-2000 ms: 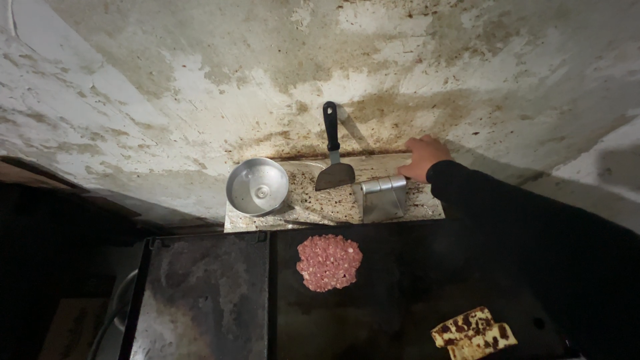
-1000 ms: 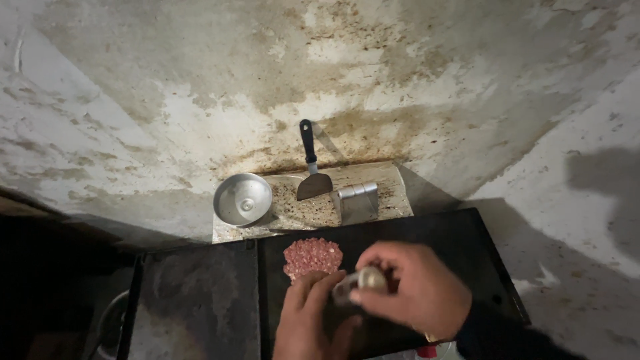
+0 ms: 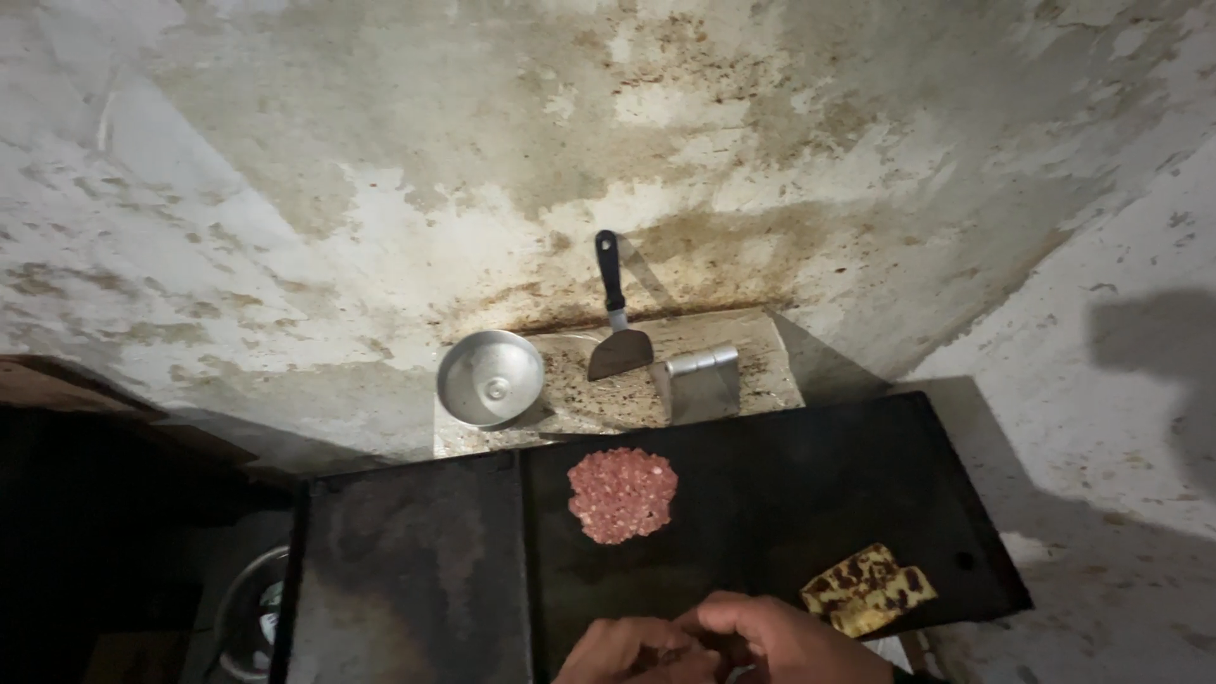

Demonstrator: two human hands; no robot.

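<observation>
My left hand point(image 3: 638, 654) and my right hand point(image 3: 774, 638) meet at the bottom middle, over the near part of a black griddle point(image 3: 807, 475). Their fingers are bent together around something small that is mostly hidden; a bit of clear or shiny material shows between them. Which hand grips it cannot be made out. Beyond my hands, a raw ground-meat patty point(image 3: 623, 496) lies flat on the griddle. Slices of browned yellowish food point(image 3: 866, 589) lie to the right of my right hand, near the griddle's front edge.
Behind the griddle, a spattered ledge point(image 3: 579, 408) holds a metal bowl point(image 3: 490, 380), a black-handled spatula point(image 3: 620, 353) leaning on the stained wall point(image 3: 532, 171), and a metal press or scraper point(image 3: 703, 385). A dark metal plate point(image 3: 408, 570) adjoins at left; a round metal container point(image 3: 252, 617) stands lower left.
My right hand has left the ledge beside the metal press or scraper. Both hands, near the patty a second ago, are now lower in view, and the browned slices show again.
</observation>
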